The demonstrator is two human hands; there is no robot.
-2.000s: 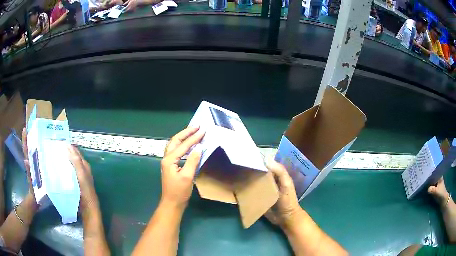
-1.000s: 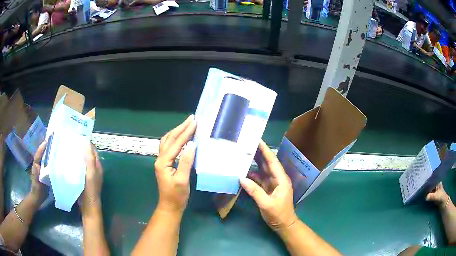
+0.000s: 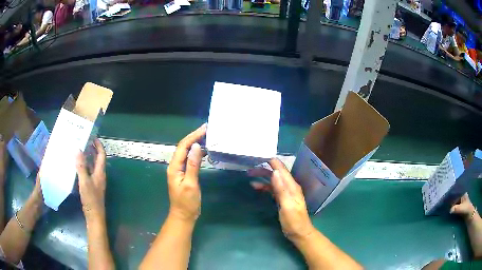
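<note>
A printed carton (image 3: 244,120) is held up in front of me over the pale metal strip, its plain white square end facing me. Only a narrow shaded edge of another side shows below that face. My left hand (image 3: 185,176) holds the carton's lower left corner, thumb and fingers against it. My right hand (image 3: 285,198) is at its lower right corner, fingertips partly behind and below it. A standing open carton (image 3: 322,182) is upright on the bench right of my hands, near the post, its brown inside and raised flap showing.
The chipped white post (image 3: 364,58) rises behind the standing carton. At left, another person's hands hold a neighbour's carton (image 3: 66,153); more cartons are at the far left. At right, a hand holds a carton (image 3: 443,182). Workers sit beyond the dark belt (image 3: 158,89).
The held carton has turned from its picture panel to its plain white end, and its brown flap is out of sight. The left neighbour's carton has tilted. The standing carton has hardly moved.
</note>
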